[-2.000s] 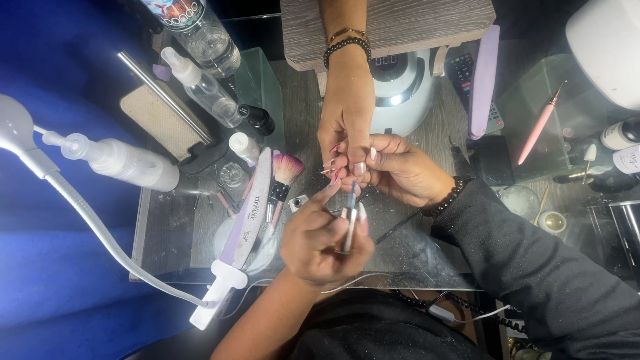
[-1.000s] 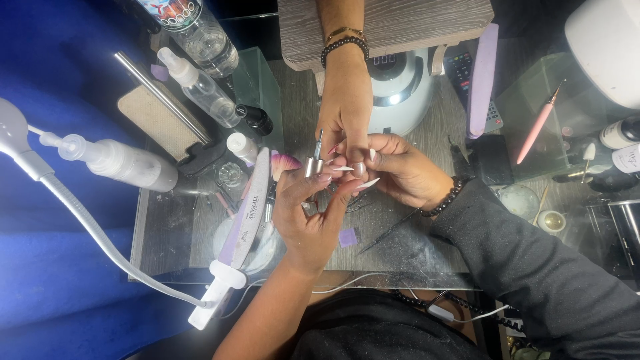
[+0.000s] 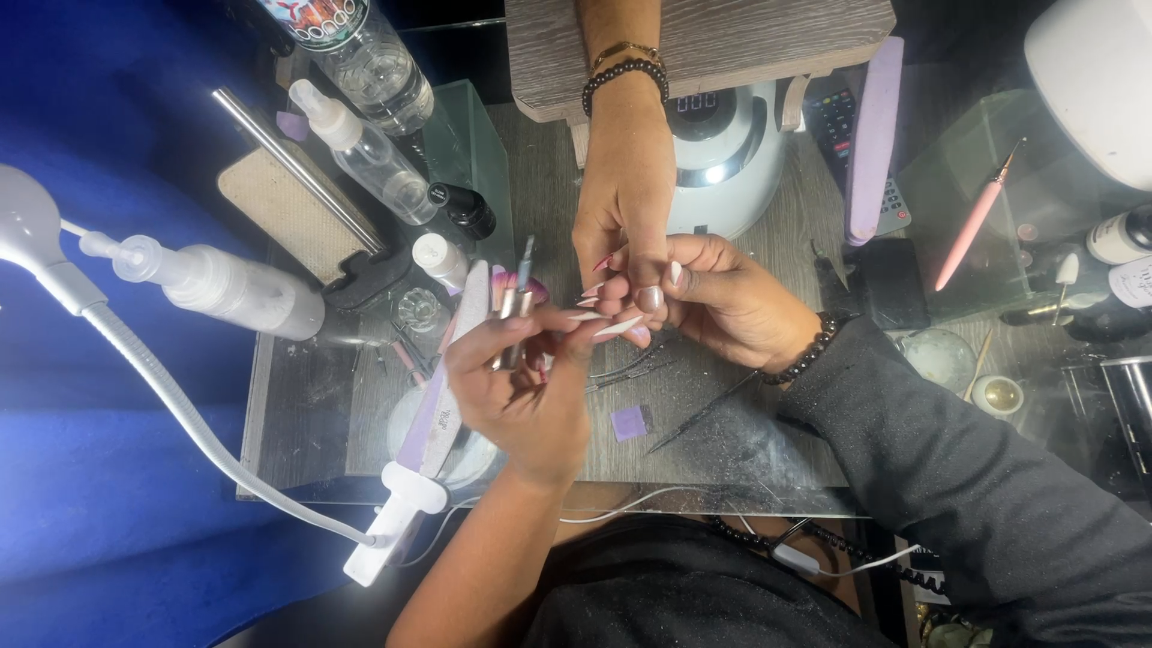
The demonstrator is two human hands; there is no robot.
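Note:
My left hand (image 3: pixel 531 378) holds a nail polish brush (image 3: pixel 526 270) with a shiny metallic handle between its fingers, bristle end up. Its long pale nails reach the fingertips of another person's hand (image 3: pixel 625 198), which comes in from the top wearing a black bead bracelet (image 3: pixel 627 83). From the right, my right hand (image 3: pixel 738 297) grips that person's fingers, its thumb beside their thumb, whose nail looks pale and shiny. Other nails on that hand look pink or red, partly hidden. Below the hands lie a small purple square (image 3: pixel 629 422) and a thin dark tool (image 3: pixel 702 414).
A nail lamp (image 3: pixel 729 171) stands behind the hands. At left are a spray bottle (image 3: pixel 378 166), a white pump bottle (image 3: pixel 216 288), a nail file (image 3: pixel 454 378) and a gooseneck lamp (image 3: pixel 189 405). At right lie a purple file (image 3: pixel 875 144) and a pink pen-like tool (image 3: pixel 972 225).
My left hand has shifted up and left; the brush was upright near the other person's fingers two seconds ago and now sits farther left. The purple square has come into sight. My right hand keeps its hold.

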